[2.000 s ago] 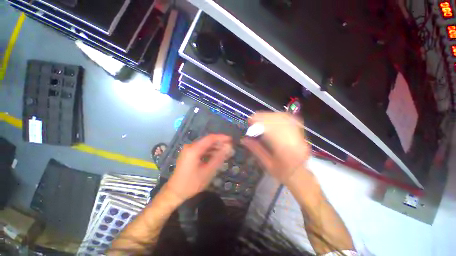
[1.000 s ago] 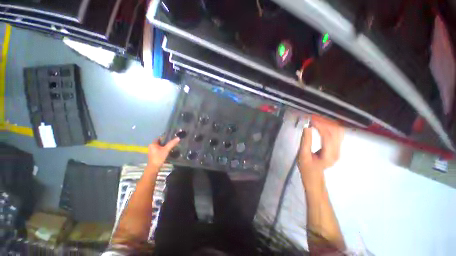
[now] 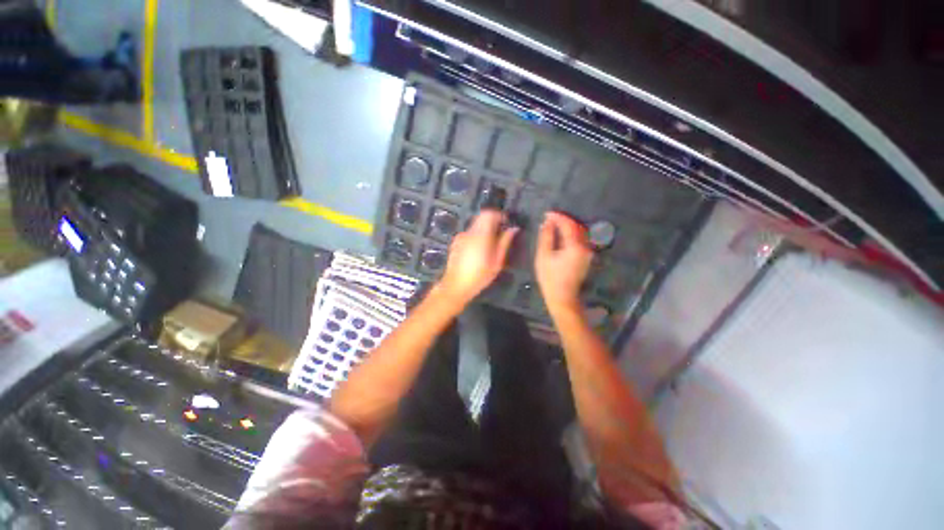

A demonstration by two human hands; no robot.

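A large black-grey compartment tray (image 3: pixel 471 135) lies at waist height against the rack front. Round glossy units (image 3: pixel 455 183) sit in several pockets on its left side, and another unit (image 3: pixel 600 233) shows just right of my right hand. My left hand (image 3: pixel 478 254) is over the middle of the tray, its fingertips at a dark unit (image 3: pixel 492 195); whether it grips the unit is unclear. My right hand (image 3: pixel 564 254) is over the tray to the right of it, fingers bent together; what is between them is hidden.
Rack shelf edges (image 3: pixel 580 78) run along the top right. A white panel (image 3: pixel 828 383) stands at right. White hole trays (image 3: pixel 347 326), a cardboard box (image 3: pixel 197 329) and black trays (image 3: pixel 236 119) lie at left. Another black rack or tray surface (image 3: pixel 135 435) fills the lower left.
The view has shifted down and left. My right hand has come from beside the white panel to over the tray. My left hand has moved from the tray's left edge to its middle.
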